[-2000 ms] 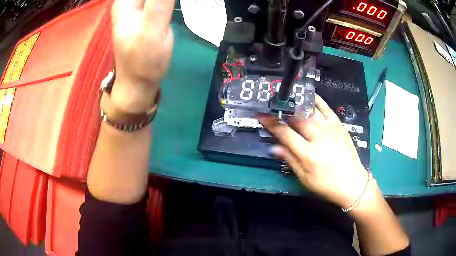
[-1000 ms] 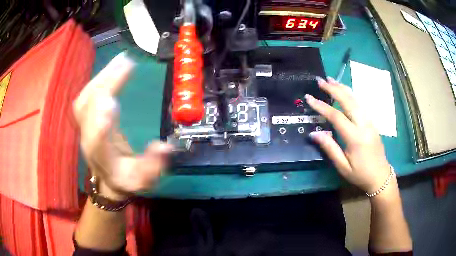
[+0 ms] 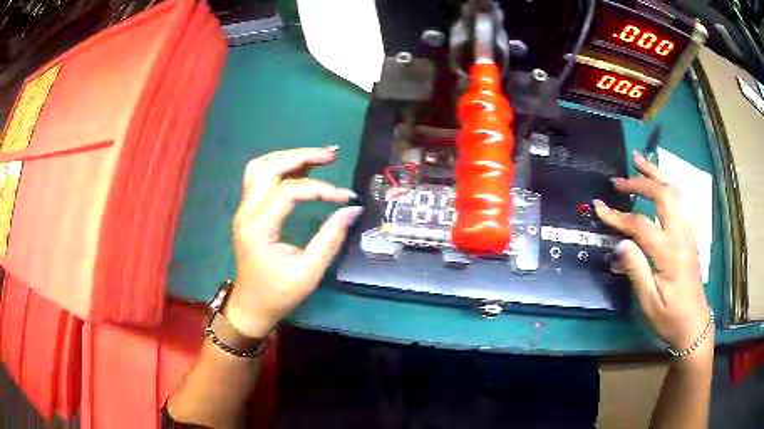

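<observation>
The black test fixture [image 3: 469, 281] lies in front of me. A display board [image 3: 423, 207] with white, unlit digits sits in its clear nest. The ribbed orange-red clamp handle [image 3: 486, 167] points down toward me and covers part of the board. My left hand [image 3: 289, 226] is empty, fingers apart, at the fixture's left edge, not touching the handle. My right hand [image 3: 658, 243] is over the fixture's right edge, fingers apart and holding nothing, near the test buttons [image 3: 584, 255] and a small red switch [image 3: 585, 209]. I cannot tell whether a fingertip touches the box.
Red foam trays [image 3: 126, 167] are stacked at left. Two panel meters [image 3: 632, 63] with red numbers stand behind right. A paper slip [image 3: 695, 193] and a dark pen [image 3: 653, 141] lie by my right hand. A cardboard tray [image 3: 741, 184] is far right. A white sheet [image 3: 343, 38] is behind.
The clamp handle has come down over the board since the earliest frame. My right hand has left the nest for the fixture's right side. The lower meter reading has changed.
</observation>
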